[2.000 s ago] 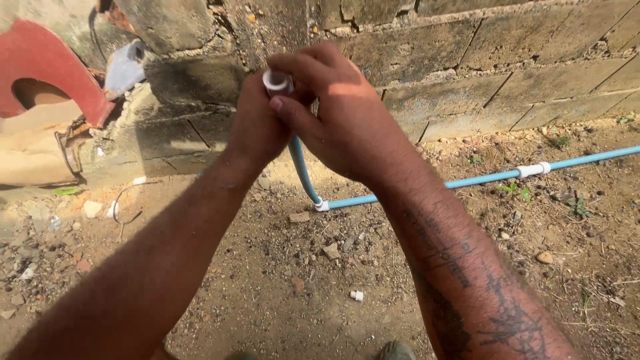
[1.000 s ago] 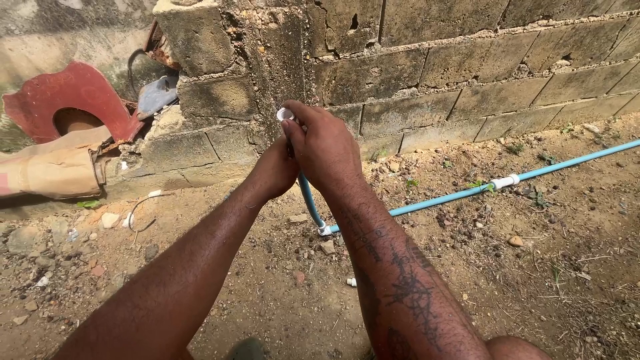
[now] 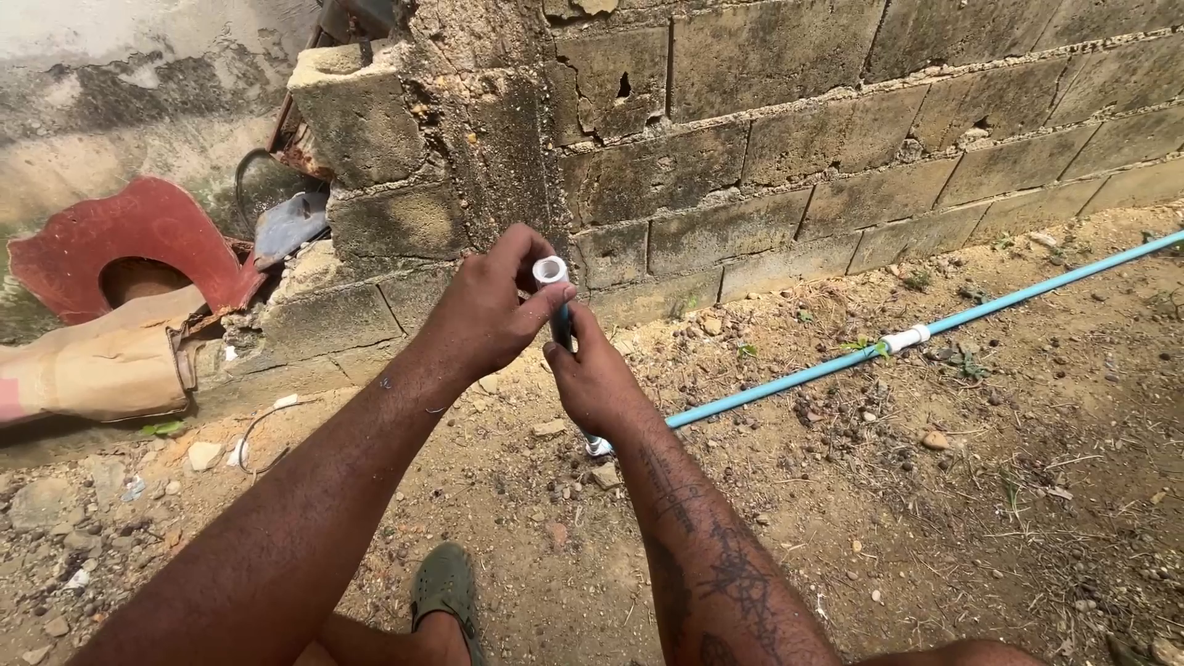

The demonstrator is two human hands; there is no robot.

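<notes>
My left hand [image 3: 504, 301] grips a white threaded PVC fitting [image 3: 550, 269] at the top of an upright blue pipe [image 3: 561, 326], thumb and fingers on its sides. Just below, my right hand [image 3: 592, 370] is closed around the pipe. The fitting's open end faces up. At the ground a white elbow [image 3: 599, 447] joins the upright to a long blue pipe [image 3: 786, 379], which runs off to the right and has a white coupling [image 3: 905, 339] along it. My right hand and forearm hide part of the upright.
A cracked concrete-block wall [image 3: 703, 166] stands behind the pipe. At the left lie a red curved piece [image 3: 139, 236], a brown paper bag [image 3: 111, 361] and a grey plastic piece [image 3: 291, 227]. A green clog [image 3: 444, 592] is on the stony soil, beside which a thin wire [image 3: 248, 444] curls.
The right hand, near the fitting before, is now lower on the pipe, while the left hand is now at the fitting. A clog and lower leg have come into view.
</notes>
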